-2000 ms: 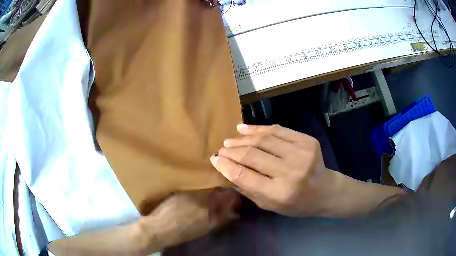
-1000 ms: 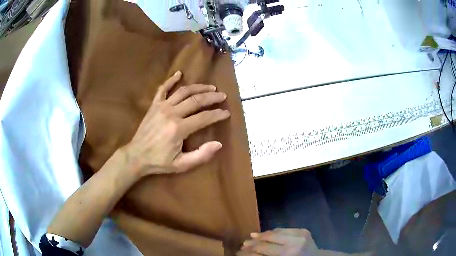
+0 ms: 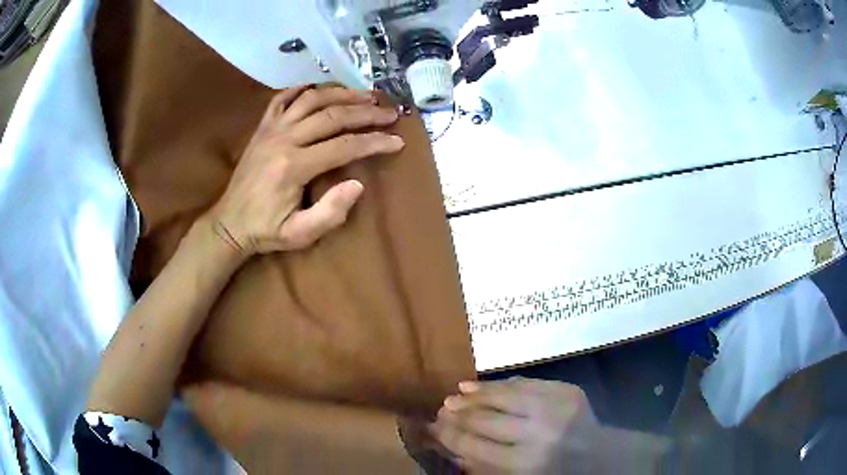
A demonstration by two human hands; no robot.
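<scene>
A brown fabric panel lies on the white machine table and drapes over its front edge. Its upper right corner is at the presser foot area, beside a white ribbed knob. My left hand rests flat on the panel, fingers spread, fingertips close to the presser foot. My right hand is low at the panel's front right edge, fingertips on the edge, somewhat blurred. White fabric lies left of the brown panel. The needle tip is too small to make out.
The white table has a printed ruler scale along its front edge. A black jointed metal arm stands right of the knob. A white piece hangs low at right, partly over a blue crate. Dark space lies below the table.
My left hand came onto the panel from below and then moved up towards the presser foot. My right hand went lower, then slightly up along the edge. The view shifted, showing more of the machine.
</scene>
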